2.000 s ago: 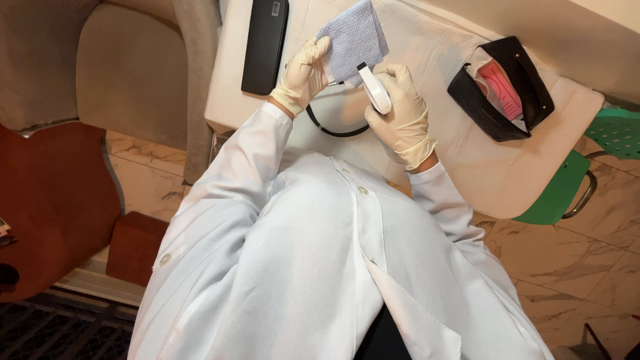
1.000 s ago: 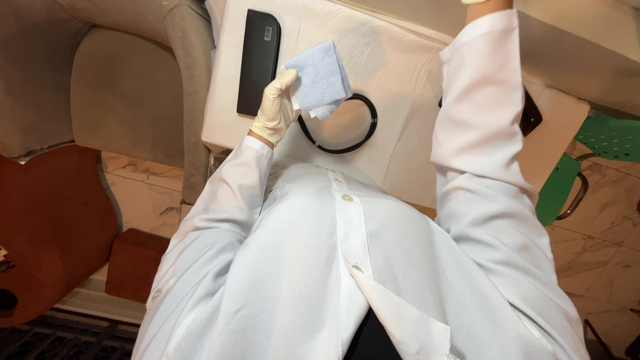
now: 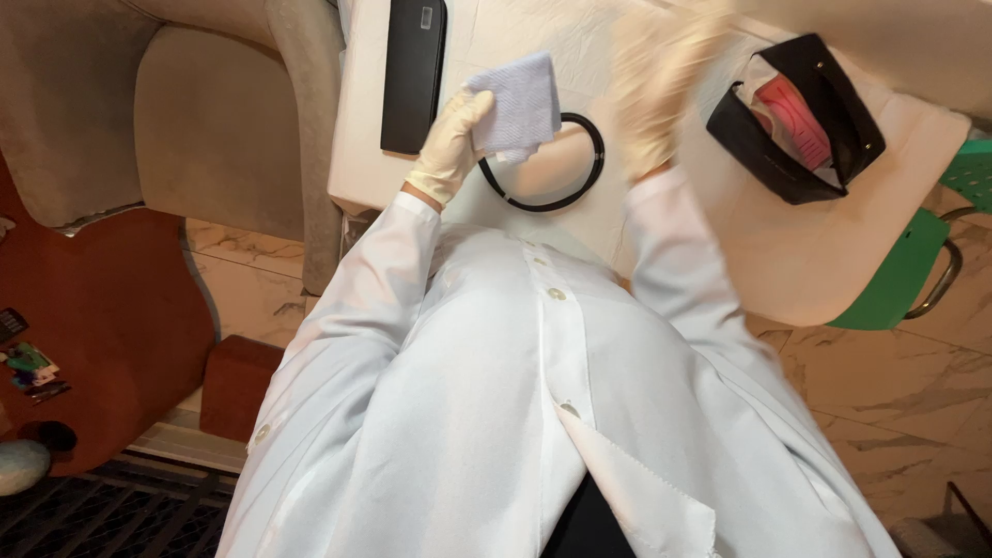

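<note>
My left hand (image 3: 452, 143), in a pale latex glove, grips a folded light-blue cloth (image 3: 515, 105) by its left edge. Below and partly behind the cloth, a black ring-shaped cord or band (image 3: 542, 207) lies on the white-covered table (image 3: 360, 167). To the right of it my gloved right hand (image 3: 655, 85) is blurred by motion over the table. Its fingers cannot be made out, nor whether anything is in them. A black case (image 3: 413, 77) lies left of my left hand. Right of my right hand sits an open black bag (image 3: 849, 116) with a pink item (image 3: 792, 120) inside.
A grey upholstered chair (image 3: 221, 124) stands left of the table. Beyond it is a reddish-brown surface (image 3: 132, 310) with small objects near its left edge. Green chair parts (image 3: 899, 267) with a metal tube show at the table's right edge, above the marble-patterned floor (image 3: 876, 387).
My right hand held a white device beside the cloth two seconds ago, then reached far up to the frame's top edge. Now it is back lower over the table. My left hand keeps the cloth.
</note>
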